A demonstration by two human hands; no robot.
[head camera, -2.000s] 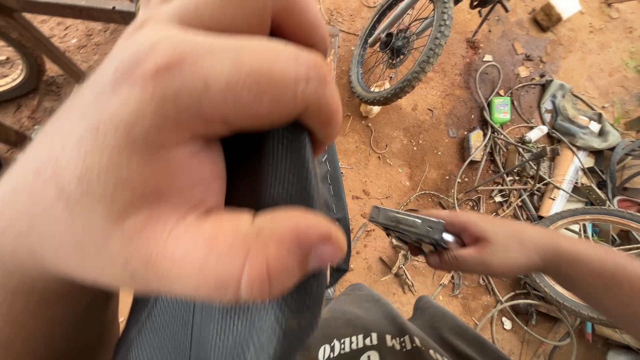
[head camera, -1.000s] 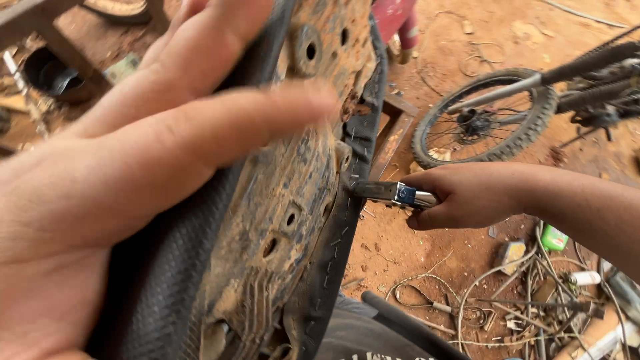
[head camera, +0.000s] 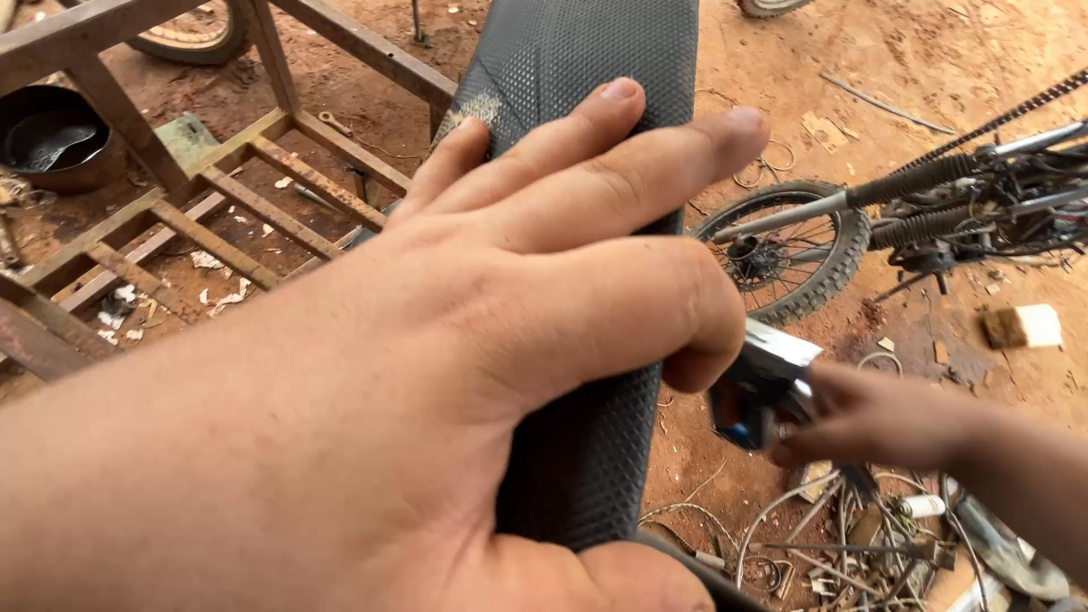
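Note:
A motorcycle seat with a textured black cover (head camera: pixel 586 459) stands in front of me, its covered side in view and its underside hidden. Across it lies my left hand (head camera: pixel 552 280), large and near the camera, with fingers spread over the cover and the index finger bent at the right edge. To the right of the seat, my right hand (head camera: pixel 841 416) is closed around a metal staple gun (head camera: pixel 765 365), which is blurred. The staple gun's front end is close to my left index finger; whether it touches the seat cannot be told.
At the left is a rusty metal frame (head camera: pixel 263 174) with slats, near a black basin (head camera: pixel 55 136). A motorcycle's spoked wheel (head camera: pixel 773 255) and fork are on the right. Tangled cables (head camera: pixel 816 527) and scrap lie on the dirt floor at lower right, with a block (head camera: pixel 1020 327) higher up.
The seat has turned: its rusty underside with the stapled cover edge showed a second ago, and now the outer cover does. The staple gun has left that edge.

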